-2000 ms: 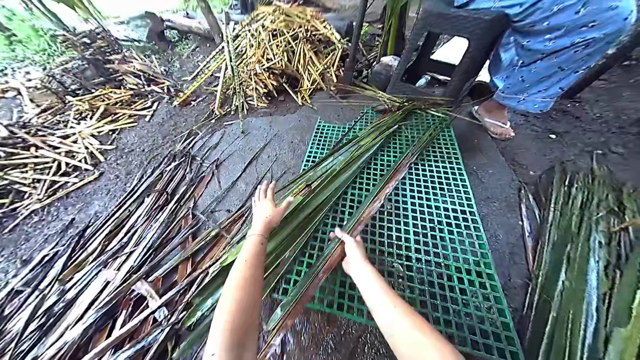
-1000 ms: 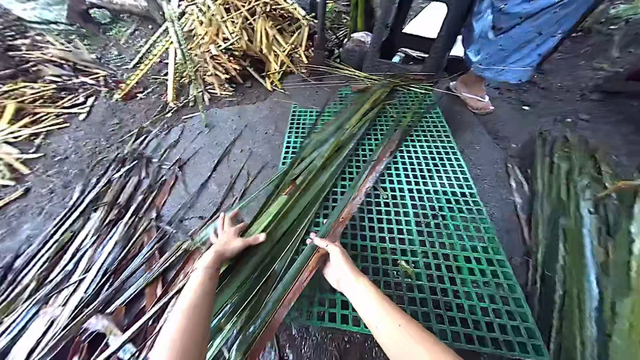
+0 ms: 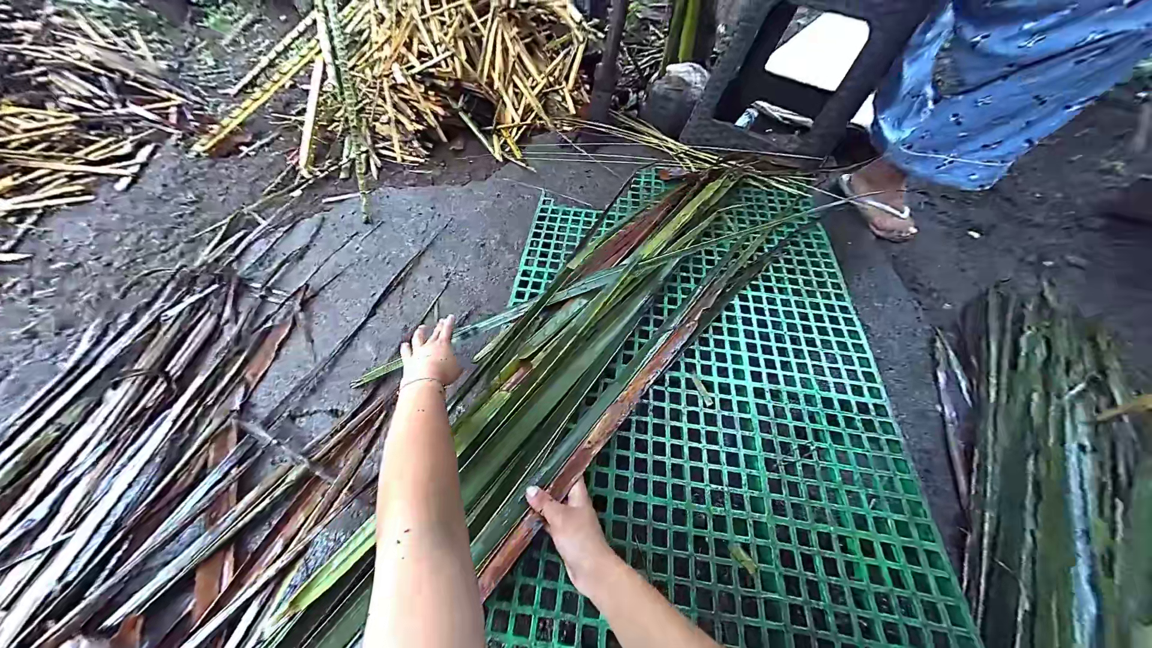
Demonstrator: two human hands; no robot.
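Observation:
A long bundle of green and brown palm leaf strips [image 3: 576, 360] lies diagonally over a green plastic grate [image 3: 774, 432]. My left hand [image 3: 430, 360] is at the bundle's left edge, palm down with fingers apart, near a loose green strip; whether it touches the strip cannot be told. At the bundle's right edge, my right hand [image 3: 569, 526] has its thumb on a reddish-brown strip [image 3: 621, 409], and its fingers are partly hidden beneath it. Thin stalk ends fan out at the far end of the bundle.
Dry brown strips [image 3: 153, 450] lie at left, more green ones [image 3: 1035, 468] at right. Cut yellow stalks [image 3: 450, 72] are heaped behind. A person in blue patterned cloth [image 3: 990, 90], one sandalled foot [image 3: 880, 202] by the grate, is beside a dark plastic seat [image 3: 720, 99].
My left hand has moved outward from the top of the bundle to its left edge. My right hand remains at the right edge. The view has shifted somewhat.

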